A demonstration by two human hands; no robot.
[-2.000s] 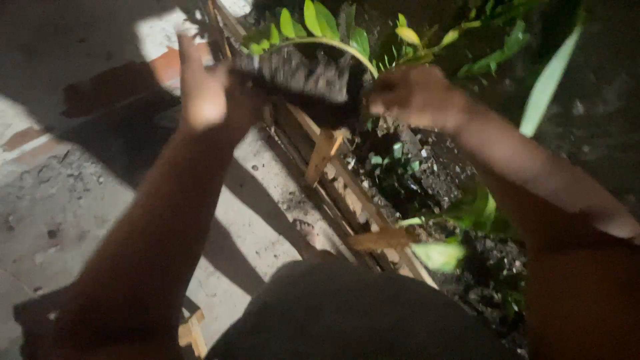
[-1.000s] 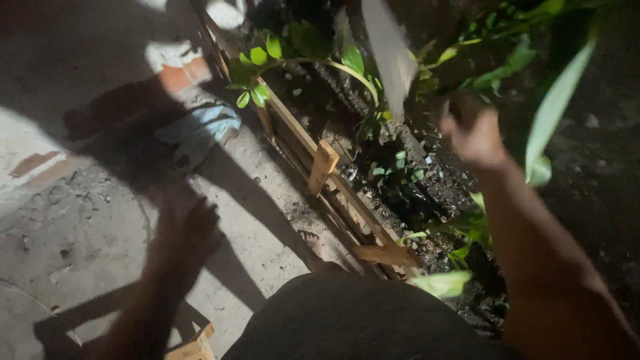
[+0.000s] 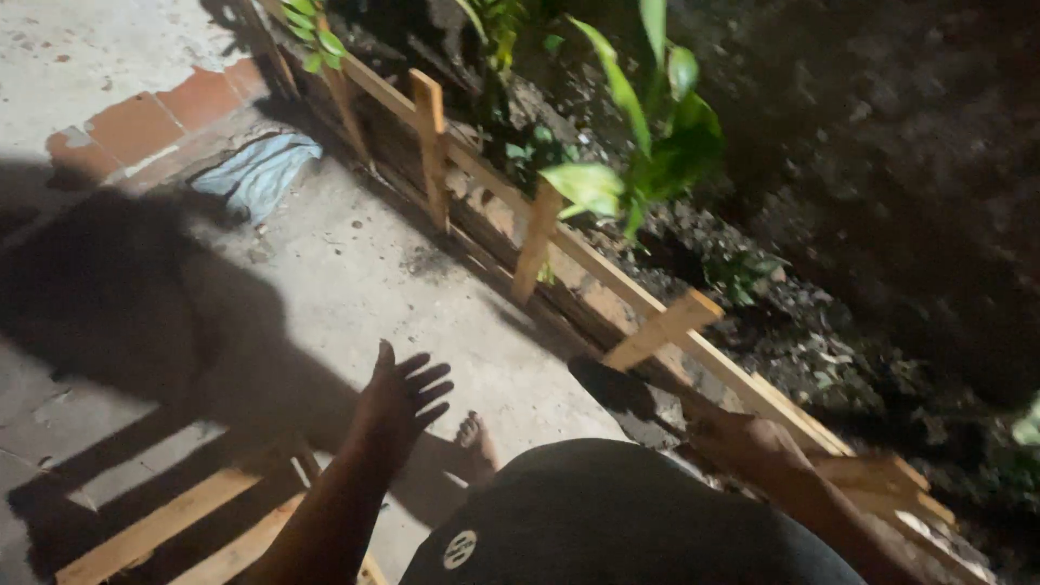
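My left hand (image 3: 406, 390) is held over the concrete floor with its fingers spread, and nothing is in it. Beside the low wooden slat fence (image 3: 601, 276), my right hand (image 3: 756, 447) is closed around what looks like a dark, flat-bladed hand tool (image 3: 621, 394). The blade points left towards the fence's foot; its handle is hidden by blur and shadow. Short wooden pickets (image 3: 431, 146) cross the fence rail, one of them slanting (image 3: 662, 329) just above the blade. A broad-leaved green plant (image 3: 674, 154) grows in the dark soil beyond the fence.
A crumpled pale blue cloth (image 3: 260, 175) lies on the floor near terracotta tiles (image 3: 134, 130). Wooden slats (image 3: 162, 528) stand at the lower left. A bare foot (image 3: 475, 443) is between my hands. Another leafy plant (image 3: 313, 36) overhangs the fence's far end.
My right hand has moved from above the planted bed down to the near part of the fence. My left hand, raised near the right one two seconds ago, is now apart from it. The view has shifted.
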